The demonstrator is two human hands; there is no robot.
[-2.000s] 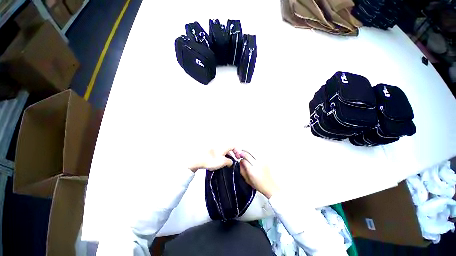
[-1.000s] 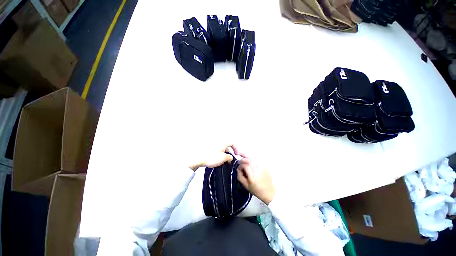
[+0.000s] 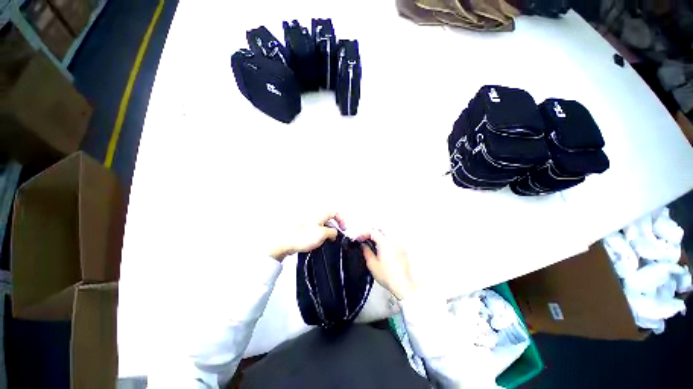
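A black zippered bag (image 3: 331,285) stands on edge at the near side of the white table, with pale zipper lines curving down it. My left hand (image 3: 310,237) grips its top left end, fingertips at a small white bit. My right hand (image 3: 386,262) holds the top right side, fingers pinched at the zipper line. A zipper pull is too small to make out. Several upright black bags (image 3: 266,85) stand in a group farther up the table. Plump black bags (image 3: 511,137) are stacked at the right.
The white table (image 3: 395,163) has brown fabric pieces (image 3: 463,14) at its far edge. Below its right edge are a green crate (image 3: 524,368) with white wads and a cardboard box (image 3: 566,300) heaped with white stuffing (image 3: 655,281). Open cartons (image 3: 47,239) stand on the floor at left.
The view has shifted, so the table's things sit farther left and slightly higher. My hands stay at the bag's top, with the fingertips slightly farther apart.
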